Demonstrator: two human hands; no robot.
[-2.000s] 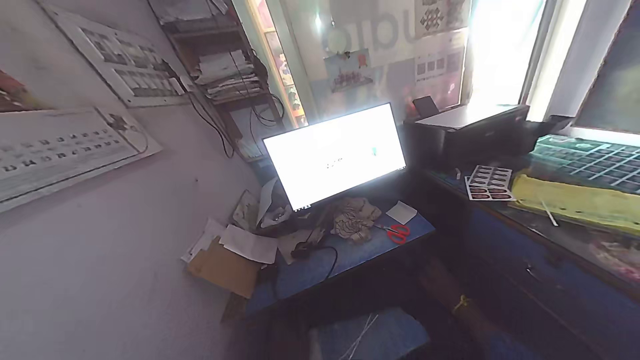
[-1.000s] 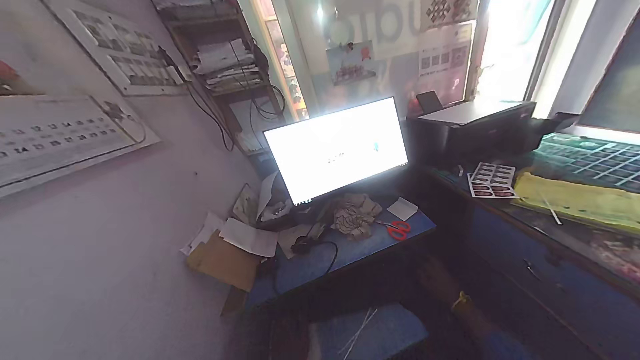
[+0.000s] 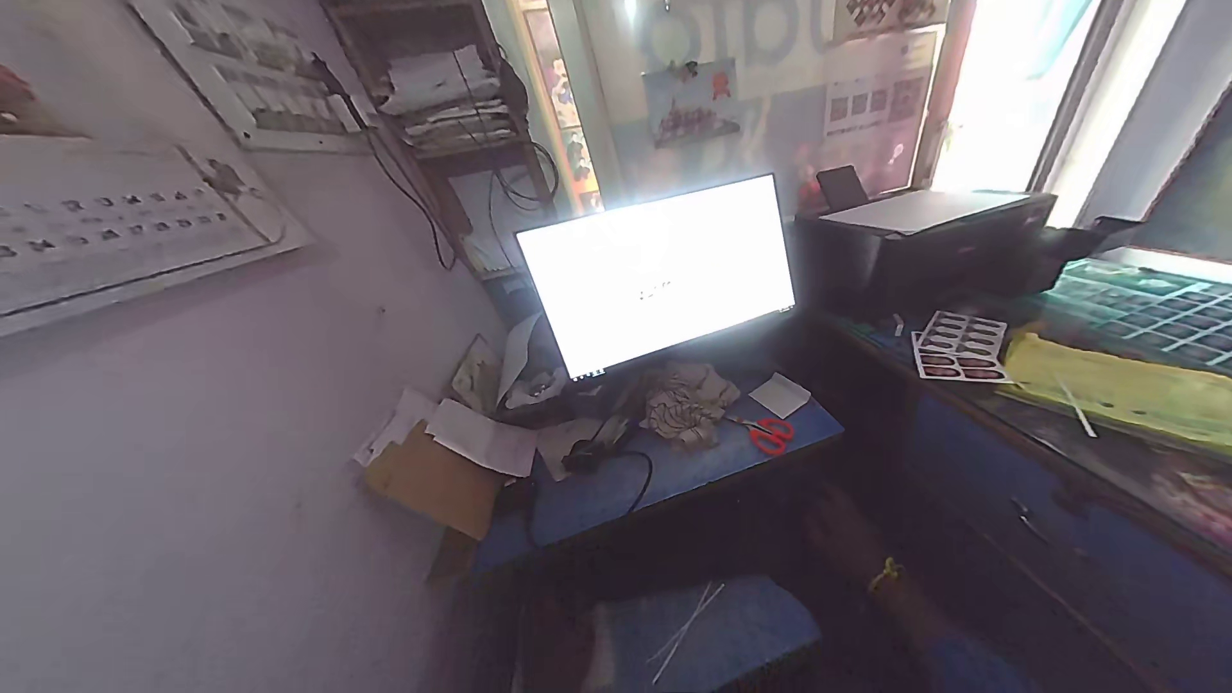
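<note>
My right hand point(image 3: 839, 529) reaches low into the shadow right of the blue desk point(image 3: 688, 467), a yellow band on its wrist; whether it holds anything is too dark to tell. At bottom centre, left of a blue surface point(image 3: 741, 635) with thin white sticks point(image 3: 685, 630) on it, a dim shape may be my left hand or arm, but no hand can be made out. Red-handled scissors point(image 3: 771, 436) lie on the desk beside a crumpled cloth point(image 3: 685, 404). A lit monitor point(image 3: 664, 274) stands behind them.
A black printer point(image 3: 924, 250) stands at the back right. Sheets of small photos point(image 3: 962, 346) and a yellow plastic sleeve point(image 3: 1126, 385) lie on the right counter. A brown envelope point(image 3: 433, 481) with papers leans at the left wall. A black cable point(image 3: 647, 472) crosses the desk.
</note>
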